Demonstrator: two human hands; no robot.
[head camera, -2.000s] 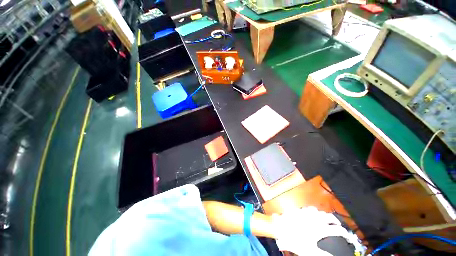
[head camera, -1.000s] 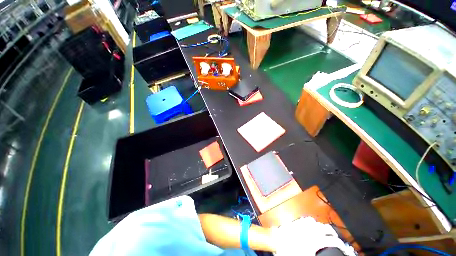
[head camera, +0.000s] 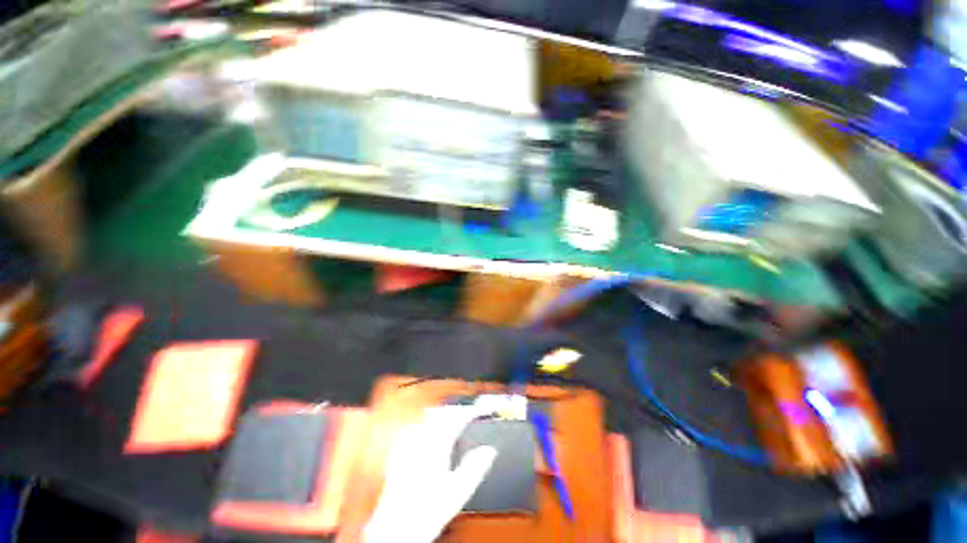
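The view is blurred. A dark square set-top box (head camera: 507, 467) lies on the orange-brown work board (head camera: 581, 424). My left hand (head camera: 424, 472), in a white glove, grips this box from its left side, thumb over its face and fingers at its far edge by the pale connectors (head camera: 509, 406). A slim blue marker pen (head camera: 554, 467) lies on the board just right of the box. My right hand is not in view.
Left of the board, another box (head camera: 273, 456) lies on salmon pads, with a bare foam pad (head camera: 193, 395) beyond. Right are another dark box (head camera: 668, 474), a blue cable (head camera: 663, 408) and an orange test box (head camera: 816, 408). Instruments (head camera: 424, 138) stand on the shelf behind.
The view has swung right, from the bench's left side and black bin to the work board and instrument shelf. My left hand now appears near the lower middle, at the box.
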